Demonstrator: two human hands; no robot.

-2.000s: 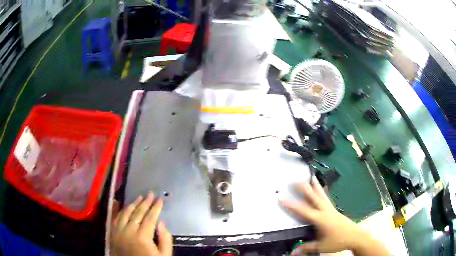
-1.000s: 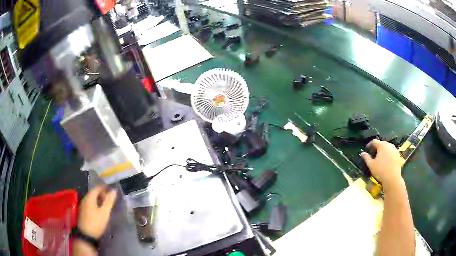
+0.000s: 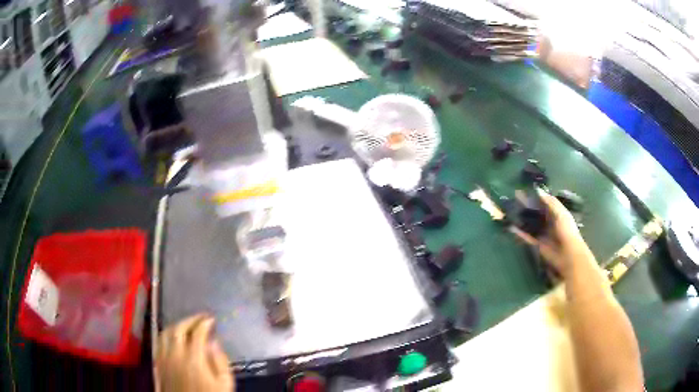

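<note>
My right hand [image 3: 563,239] is over the green belt at the right, closed on a black power adapter [image 3: 532,214]. My left hand [image 3: 191,356] is low at the front left corner of the silver base plate [image 3: 345,260], with no object visible in it. The clear fixture [image 3: 262,239] stands under the silver welding horn [image 3: 224,115]; no black adapter shows in it. The dark clamp bar [image 3: 277,298] lies in front of the fixture. The picture is blurred.
A white desk fan [image 3: 395,138] stands right of the plate, with several black adapters [image 3: 446,260] beside and below it. A red basket [image 3: 84,295] is at the left. A yellow-black bar [image 3: 635,249] and a cardboard sheet [image 3: 521,337] are at the right.
The adapter and its cable have gone from the fixture and plate. My right hand has moved left from the yellow-black bar with an adapter. My left hand has moved down, away from the horn.
</note>
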